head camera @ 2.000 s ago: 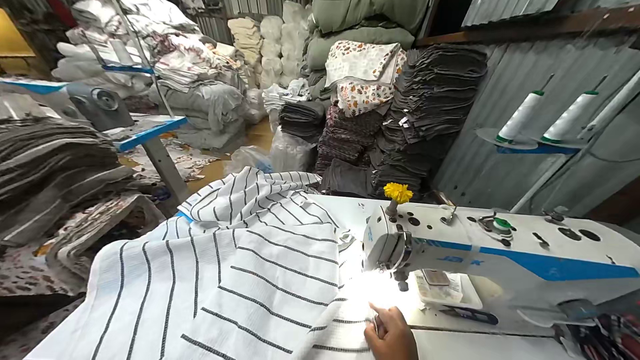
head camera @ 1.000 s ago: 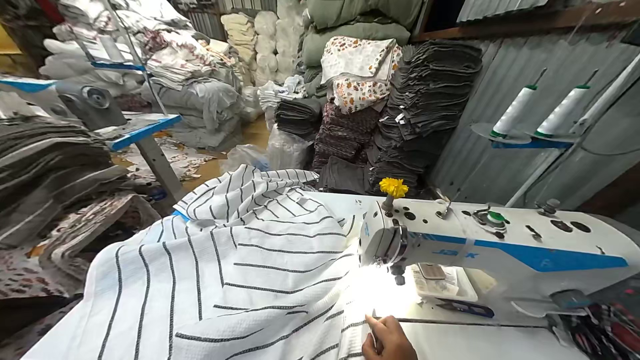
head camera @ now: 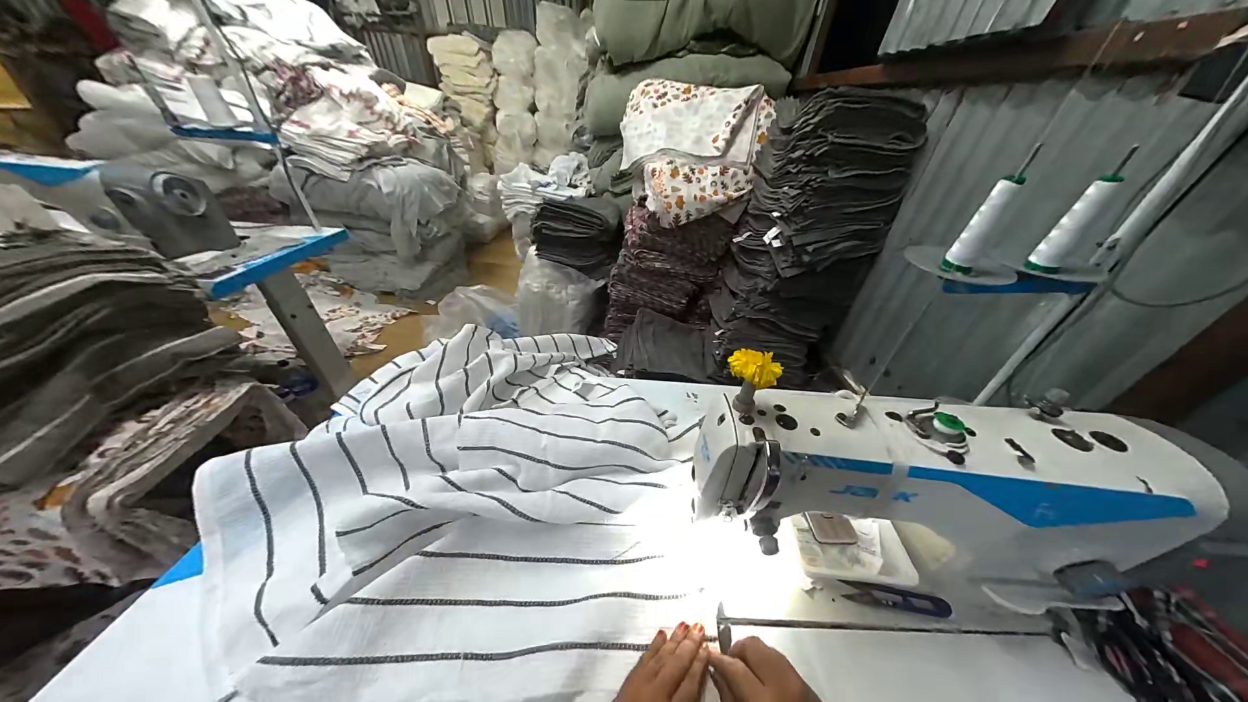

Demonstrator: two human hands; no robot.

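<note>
White cloth with black stripes (head camera: 487,585) spreads over the sewing table, its right edge close to the needle area of a Jack sewing machine (head camera: 936,487). Flat on the cloth near its right edge lies my left hand (head camera: 668,668), fingers together. Beside it, almost touching, my right hand (head camera: 760,673) is bent round a small dark, pointed tool (head camera: 723,629) that stands up between thumb and fingers; its exact kind is unclear. Both hands are in front of the machine's lit needle area, and their lower parts are cut off by the frame's edge.
Thread snips (head camera: 897,598) and a white plastic tray (head camera: 892,556) lie under the machine arm. Two thread cones (head camera: 985,224) stand at the right. Folded dark fabric (head camera: 838,185) is stacked behind the table. Another machine (head camera: 146,200) and more fabric (head camera: 88,322) are on the left.
My left hand has come into view beside the right one. The striped cloth has shifted and lies flatter near the hands, with its folds farther back.
</note>
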